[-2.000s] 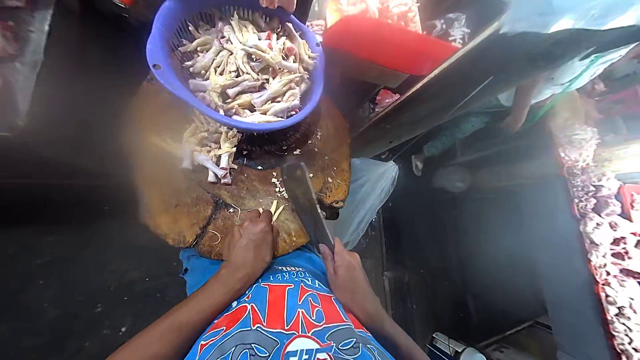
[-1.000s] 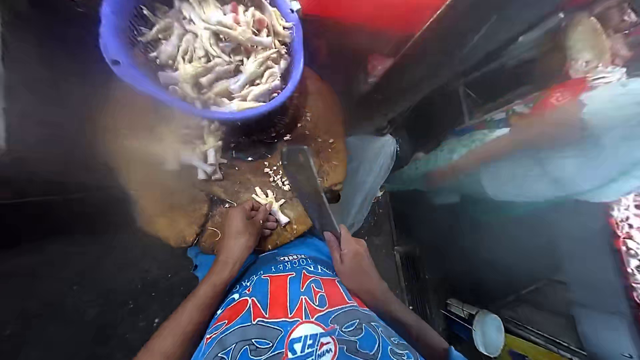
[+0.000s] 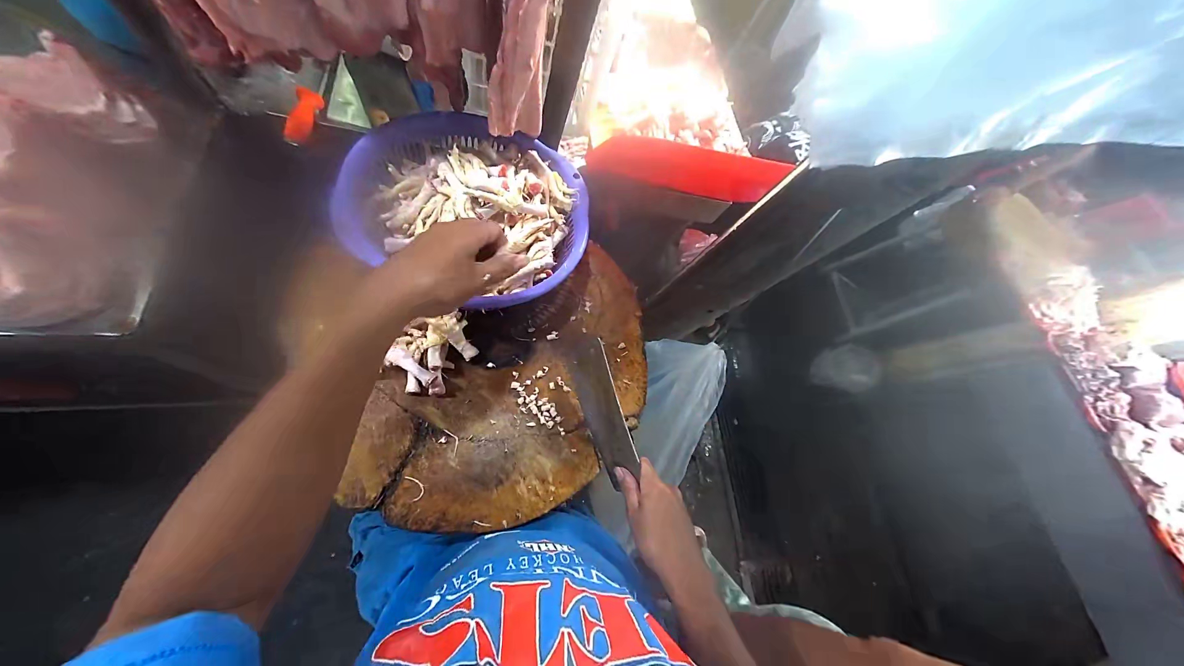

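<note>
My left hand (image 3: 453,264) reaches over the purple plastic basket (image 3: 356,190), its fingertips down among the chicken feet (image 3: 462,190); whether it grips one is hidden. My right hand (image 3: 652,509) is closed on the handle of a cleaver (image 3: 603,407), whose blade lies over the right part of a round wooden chopping block (image 3: 499,490). A small pile of chicken feet (image 3: 430,356) rests on the block just below the basket. Small cut bits (image 3: 539,404) are scattered left of the blade.
Raw meat (image 3: 407,28) hangs above the basket. A red tray (image 3: 684,166) stands at the upper right, beside a dark board edge (image 3: 768,250). A clear plastic bag (image 3: 680,398) hangs right of the block. More meat (image 3: 1147,398) lies at the far right, and a metal tray (image 3: 120,310) at the left.
My left hand has moved from the near part of the block, where it held a chicken foot, up into the basket. My right hand still holds the cleaver. The view has shifted.
</note>
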